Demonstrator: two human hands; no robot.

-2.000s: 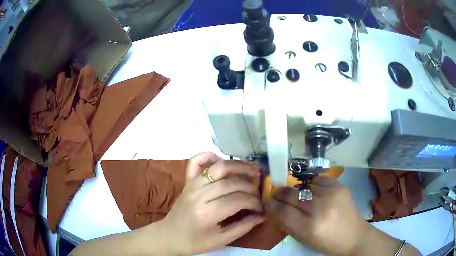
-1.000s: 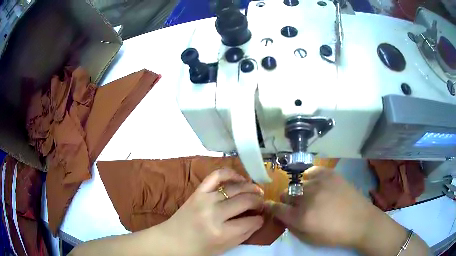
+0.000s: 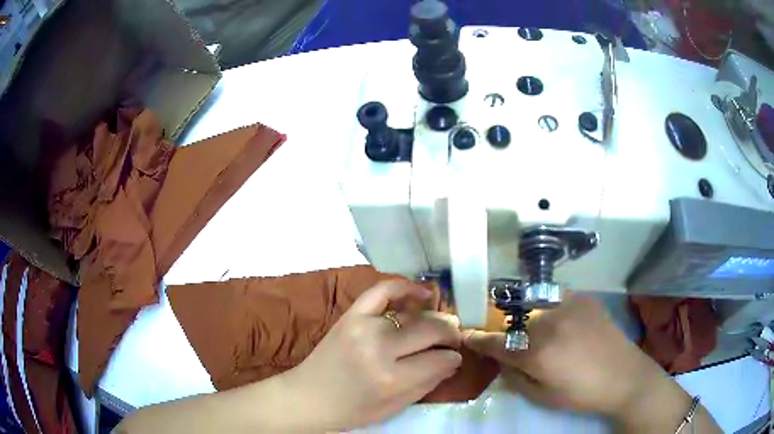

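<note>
A rust-brown fabric panel point(image 3: 246, 326) with a puckered piece on it lies from left of the sewing machine head point(image 3: 518, 161) to under it. My left hand point(image 3: 395, 356) presses on the fabric with bent fingers, a ring on one finger. My right hand point(image 3: 569, 352) is at the fabric's right part, below the thread tension dial point(image 3: 541, 293), its fingertips close to my left fingertips. The take-up lever guard point(image 3: 468, 263) and my hands hide the needle and presser foot. A fabric corner point(image 3: 467, 386) shows below my hands.
An open cardboard box point(image 3: 191, 76) with crumpled rust-brown pieces point(image 3: 110, 186) stands upper left, beside pointed cut panels point(image 3: 208, 186). Striped parts point(image 3: 30, 339) are at the lower left edge. A grey control panel point(image 3: 713, 250) and a brown heap point(image 3: 679, 326) are at right.
The view shifted and came back. The panel's lower corner shows less below my hands than before. My left hand has moved slightly right, close to my right fingertips.
</note>
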